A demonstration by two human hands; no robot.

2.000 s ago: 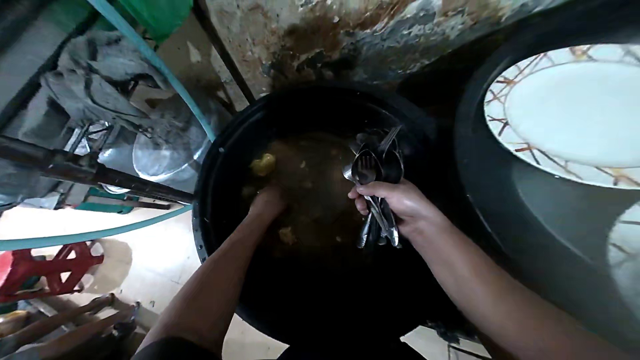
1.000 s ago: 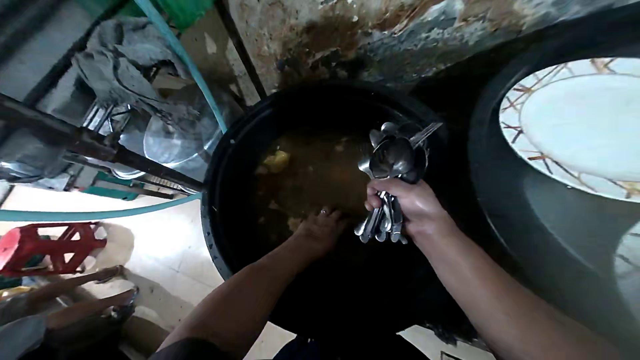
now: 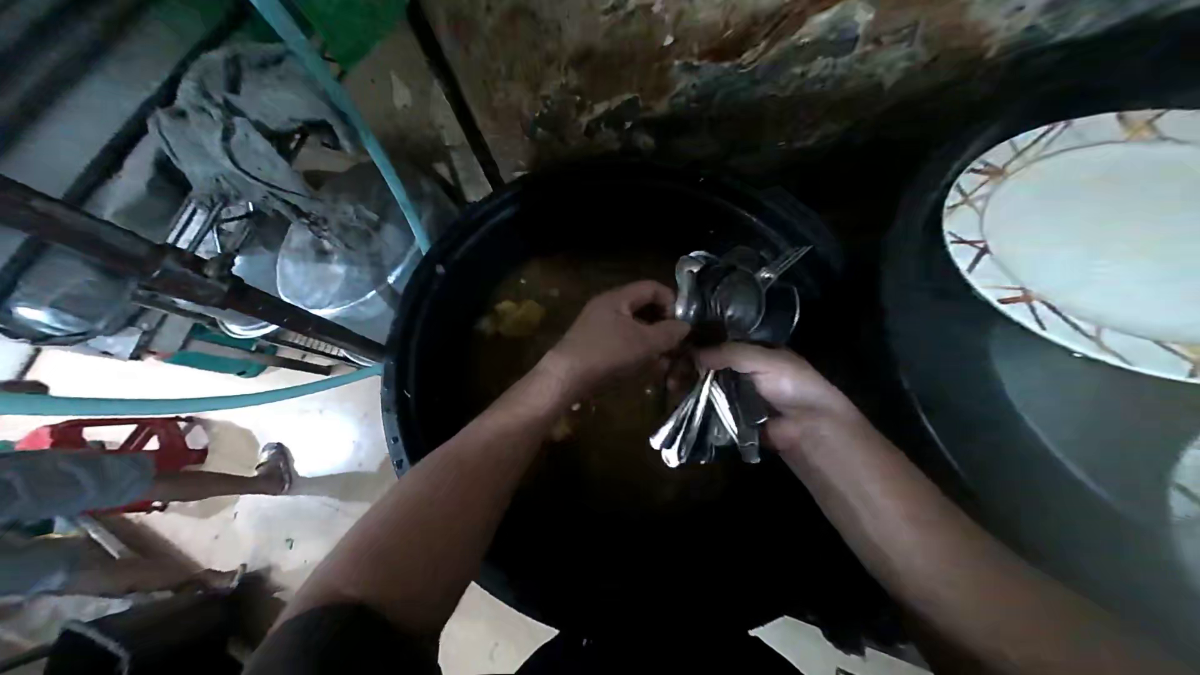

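Note:
My right hand (image 3: pixel 783 389) grips a bundle of metal spoons and forks (image 3: pixel 736 300) above murky water in a large black tub (image 3: pixel 412 375). Their bowls and tines point up toward the wall, and the handles fan out below my fist. My left hand (image 3: pixel 623 337) is at the left side of the bundle, its fingers bent near a spoon; whether it holds anything is hidden. Yellowish scraps (image 3: pixel 516 319) float in the water (image 3: pixel 600 431) left of my hands.
A grey basin (image 3: pixel 1059 422) with a patterned white plate (image 3: pixel 1087 244) stands at right. A teal hose (image 3: pixel 366 141) and dark metal pipe (image 3: pixel 187 272) run at left, by metal pots (image 3: pixel 328 262) and a grey cloth (image 3: pixel 234 122). A red stool (image 3: pixel 173 445) and another person's legs (image 3: pixel 220 485) are lower left.
My left hand has come up from the water to the bundle in my right hand. Another person's leg now shows across the red stool.

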